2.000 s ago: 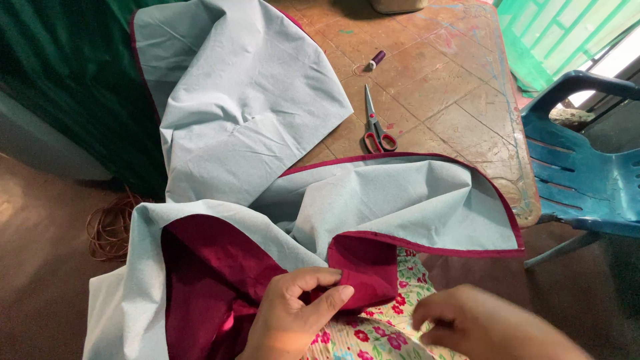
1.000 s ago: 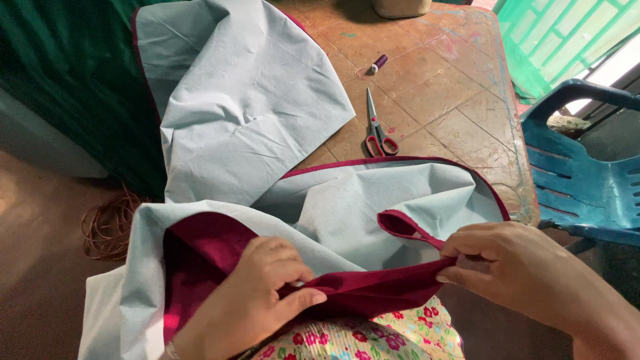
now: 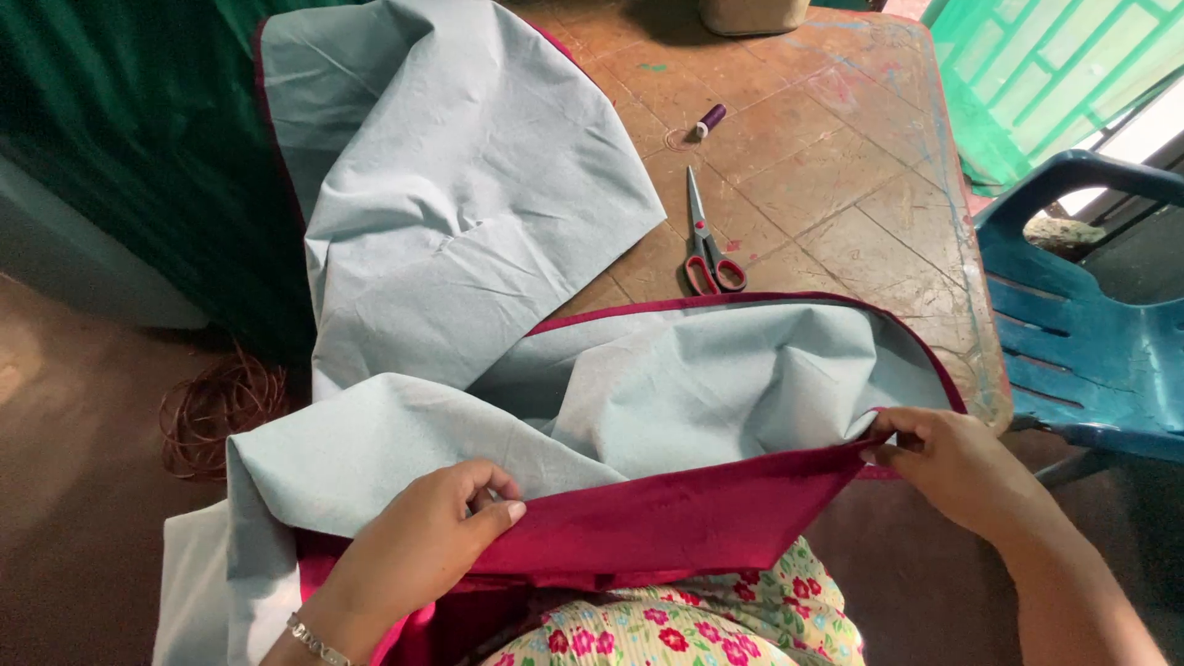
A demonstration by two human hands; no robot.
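A large pale blue-grey fabric [image 3: 481,222] with a crimson edge lies in folds over the table and hangs down to the lap. Its crimson part [image 3: 666,518] is stretched between the hands. My left hand [image 3: 439,532] pinches the upper edge of the crimson cloth near the middle. My right hand [image 3: 943,462] grips the far right end of that edge, where blue-grey and crimson meet. Beyond the fabric, scissors [image 3: 708,245] with red and black handles lie on the table, blades pointing away. A small spool of dark purple thread [image 3: 711,121] lies behind them.
The worn brown table [image 3: 832,194] has a rounded right corner. A blue plastic chair [image 3: 1091,342] stands at the right. A beige container [image 3: 754,14] sits at the table's back. Coiled reddish-brown cord [image 3: 222,412] lies on the floor at left, below a dark green cloth [image 3: 120,139].
My right hand has moved right and is now on the cloth's edge; two seconds ago it was off the fabric. The crimson part, bunched before, is now spread out between the hands.
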